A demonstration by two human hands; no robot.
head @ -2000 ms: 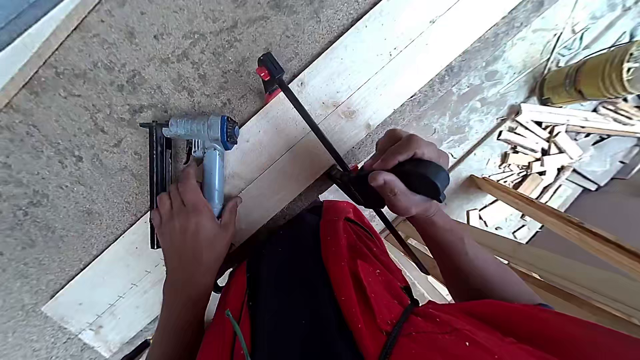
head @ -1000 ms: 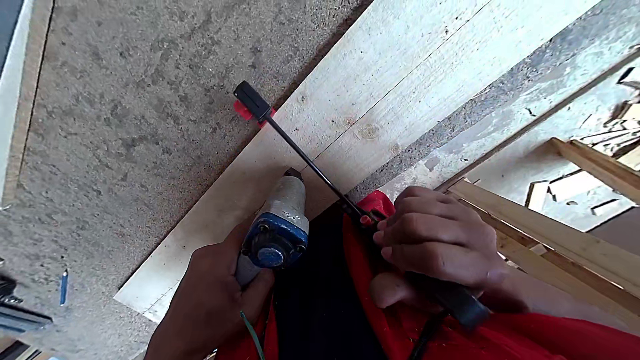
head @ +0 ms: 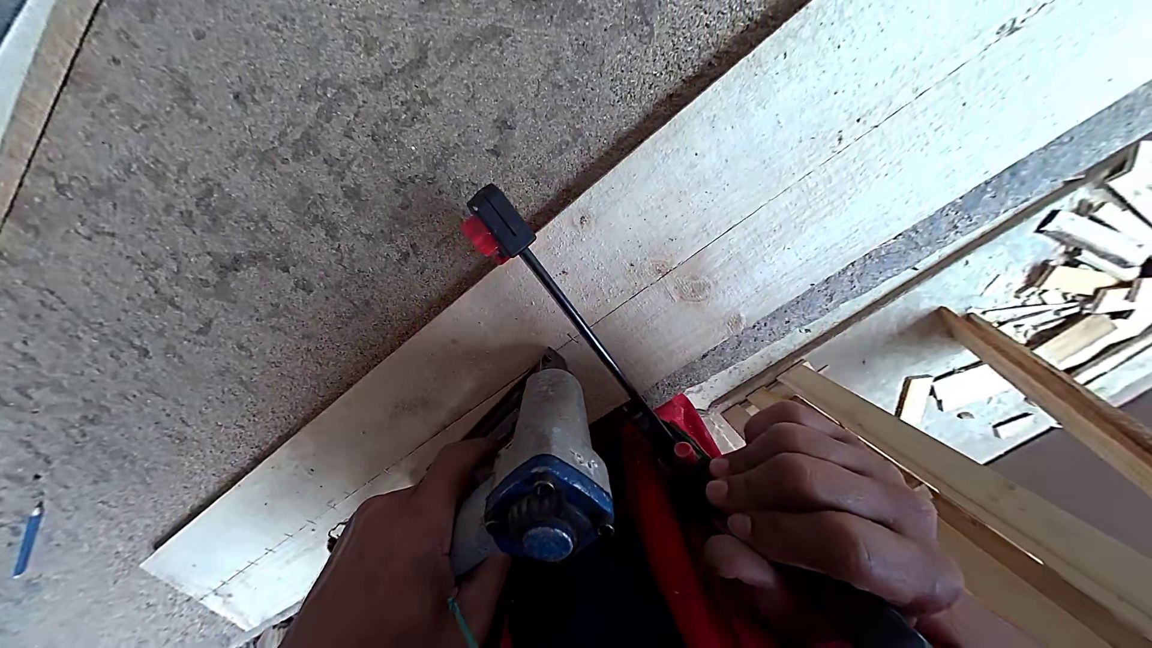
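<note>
In the head view my left hand (head: 405, 549) grips a grey and blue pneumatic nailer (head: 553, 450), its nose resting at the seam between two pale wooden boards (head: 693, 261) laid edge to edge. A black bar clamp (head: 580, 324) crosses the boards just right of the nailer. Its black jaw with a red pad sits at the boards' far edge. My right hand (head: 828, 504) is closed around the clamp's handle end, near my red clothing. Row marks and small fasteners or pencil ticks show along the seam at lower left; which they are I cannot tell.
The boards lie on a rough concrete surface (head: 270, 180). A blue pencil (head: 29, 540) lies at far left. Beyond the surface's right edge are a wooden frame (head: 900, 432) and a pile of wood offcuts (head: 1080, 297). Another board edge (head: 40, 99) shows at upper left.
My left hand has taken the nailer from its place lying left of the clamp and now holds it upright over the seam beside the clamp. My right hand stays on the clamp. The view has moved closer.
</note>
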